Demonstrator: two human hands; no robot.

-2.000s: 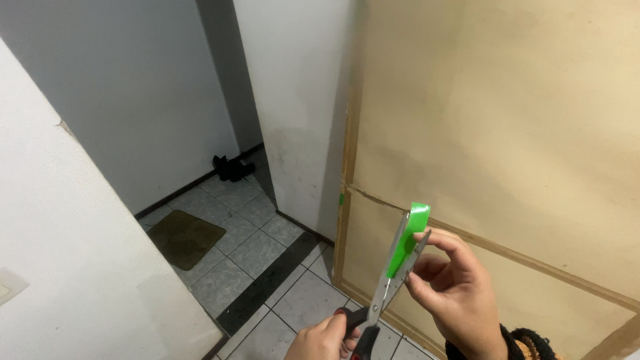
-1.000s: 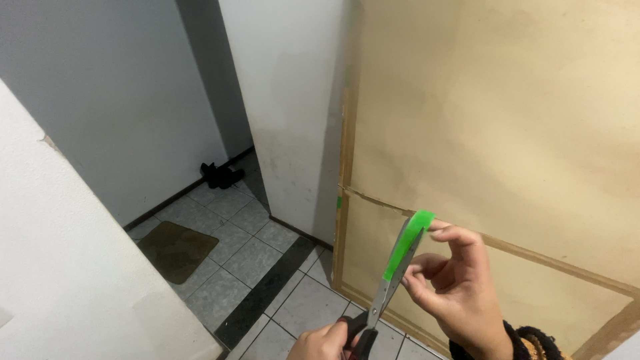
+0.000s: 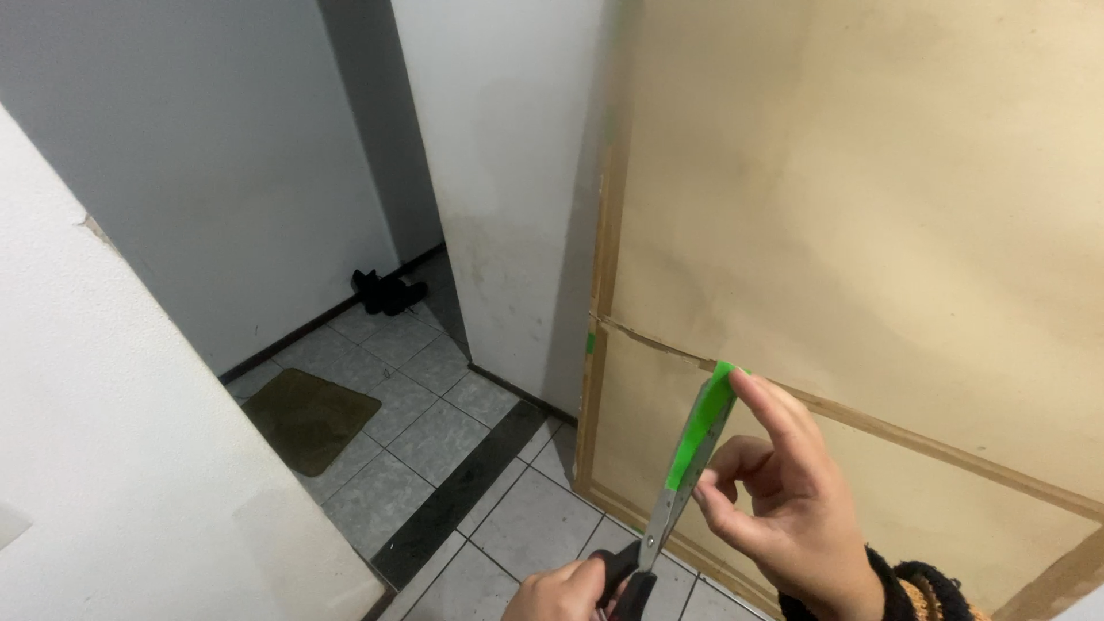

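My left hand (image 3: 556, 593), at the bottom centre, is closed around the black handles of a pair of scissors (image 3: 651, 539). The blades point up and slightly right. A strip of bright green tape (image 3: 697, 431) runs along the blades, its upper end folded over near their tips. On the right, my right hand (image 3: 793, 509) touches the tape's upper end with its index fingertip. Its thumb and another finger come together beside the blades, around the tape's lower part; their exact contact is partly hidden.
A large tan panel (image 3: 845, 216) with brown taped edges stands behind my hands, a small green piece (image 3: 591, 342) on its left edge. A white wall (image 3: 129, 388) is at left. Beyond a dark threshold strip (image 3: 461, 496) lie a brown mat (image 3: 306, 423) and a black object (image 3: 388, 291).
The green tape stood as a loop above the blades two seconds ago; now it lies more along them. My right index finger has straightened upward to the tape's upper end.
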